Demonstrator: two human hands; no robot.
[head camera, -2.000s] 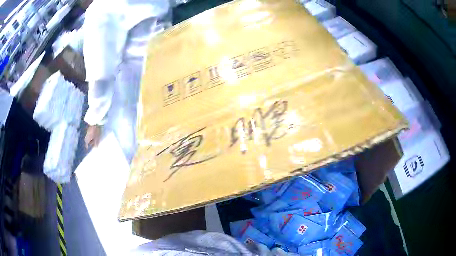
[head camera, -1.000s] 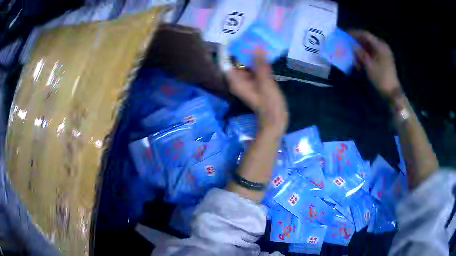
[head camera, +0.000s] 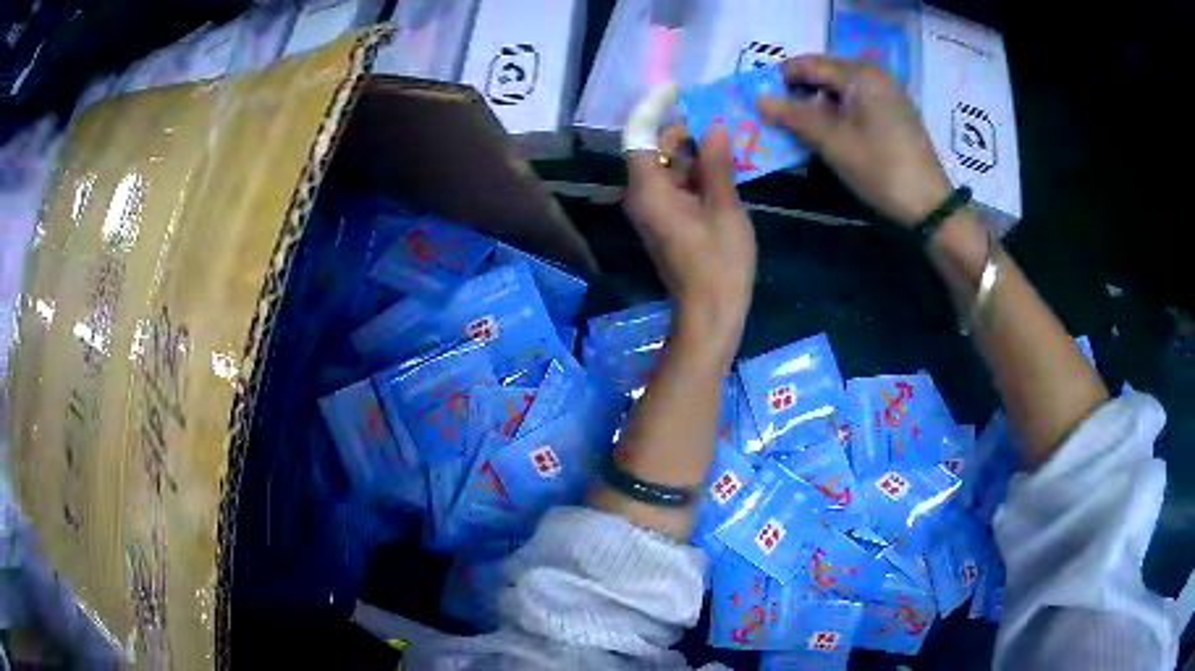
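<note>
A light-blue packet (head camera: 740, 125) with red curly print is held up between my two hands, over the row of white boxes. My left hand (head camera: 688, 210) grips its left and lower side; a white cover is on one fingertip and a ring shows. My right hand (head camera: 858, 131) touches its upper right edge with the fingertips. Behind it, a white watch box (head camera: 786, 39) is partly hidden. Another blue packet (head camera: 872, 46) lies in an open box base at the right of it. Several loose packets (head camera: 819, 524) lie in a pile below my hands.
A large brown carton (head camera: 144, 302) with glossy tape stands open at left, with many blue packets (head camera: 452, 393) in it. White boxes (head camera: 522, 66) run in a row along the top. Another white box (head camera: 972, 118) with a black square icon lies at the right end.
My right hand has moved left to meet my left hand at one packet. The row of boxes shows shifted, and a packet now lies in an open box between two white lids.
</note>
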